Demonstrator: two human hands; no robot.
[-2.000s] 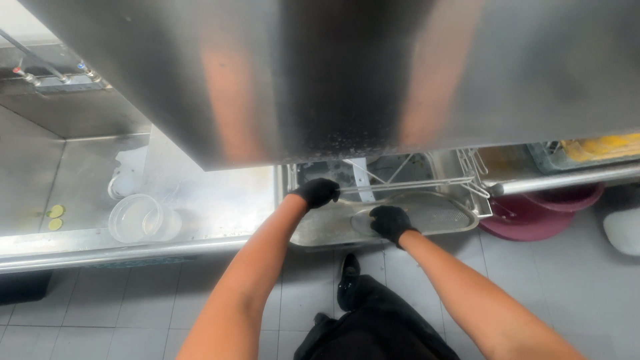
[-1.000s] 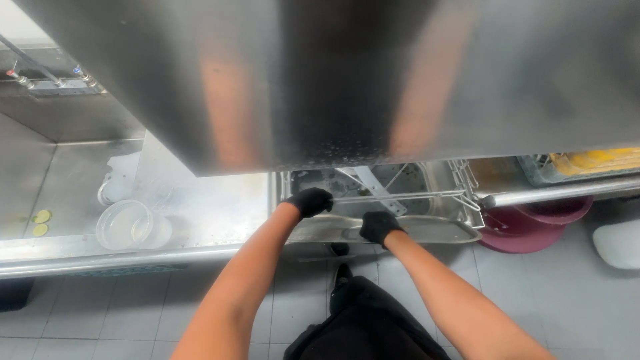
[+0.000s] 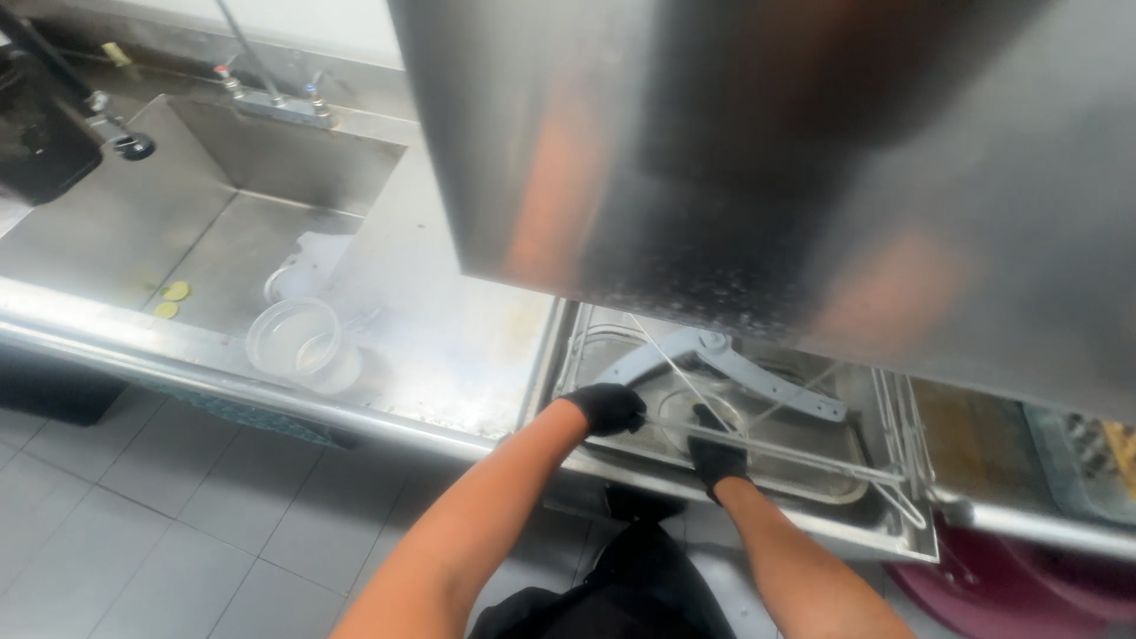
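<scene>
My left hand (image 3: 611, 409), in a black glove, is closed around the front bar of a metal wire rack frame (image 3: 781, 453) in the dishwasher opening. My right hand (image 3: 717, 448), also black-gloved, reaches under that bar to the tank, its fingers over a round part near the filter tray (image 3: 821, 475); whether it grips anything is unclear. Behind the hands lies a grey wash arm (image 3: 772, 382), angled across the tank. The large stainless steel dishwasher hood (image 3: 710, 177) rises above and hides the back of the tank.
To the left are a steel sink (image 3: 257, 222) with lime slices (image 3: 177, 291), a faucet (image 3: 280, 106), and clear plastic containers (image 3: 295, 337) on the drainboard (image 3: 461, 355). A dish rack (image 3: 1065, 461) stands at the right, with maroon tubs (image 3: 958, 577) below the counter edge.
My right hand has moved from the tray at the front edge into the tank, under the bar. That tray now lies inside the tank. The view has swung left.
</scene>
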